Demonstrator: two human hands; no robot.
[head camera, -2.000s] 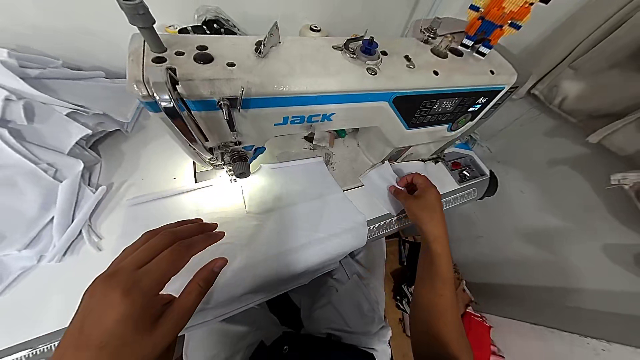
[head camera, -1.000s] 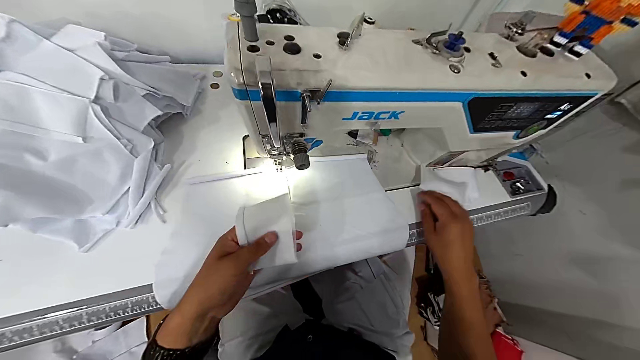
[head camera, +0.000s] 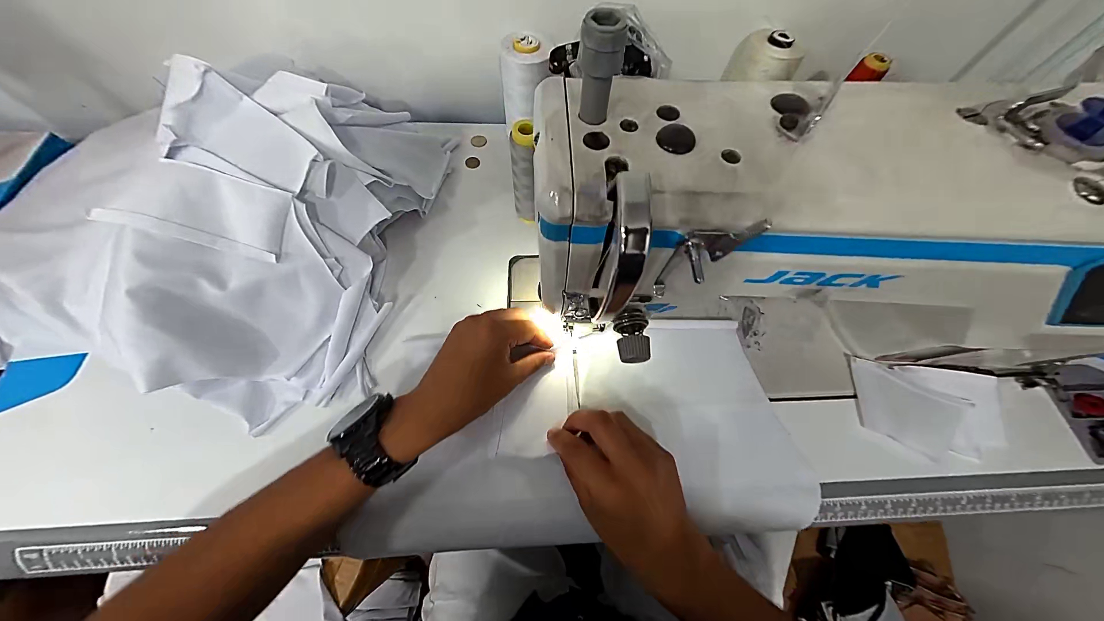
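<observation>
A large white fabric piece (head camera: 724, 431) lies under the presser foot (head camera: 573, 323) of a Jack sewing machine (head camera: 811, 181) and hangs over the table edge. On top of it rests a smaller white fabric piece (head camera: 524, 424), its right edge in line with the lit needle area. My left hand (head camera: 483, 375), with a black watch on the wrist, pinches the small piece's upper part just left of the foot. Thumb and fingers of my right hand (head camera: 617, 474) pinch its lower right corner. The fingertips of both hands are partly hidden.
White fabric pieces (head camera: 216, 276) lie heaped at the left. Thread cones (head camera: 524, 78) stand behind the machine head. Small white pieces (head camera: 914, 405) lie on the table at the right. A measuring tape (head camera: 957, 503) runs along the front edge. Two small round discs (head camera: 479, 141) lie near the heap.
My left hand has brought the small piece to the foot. My right hand has left the pieces at the right and now holds the small piece's lower corner. The view has shifted left.
</observation>
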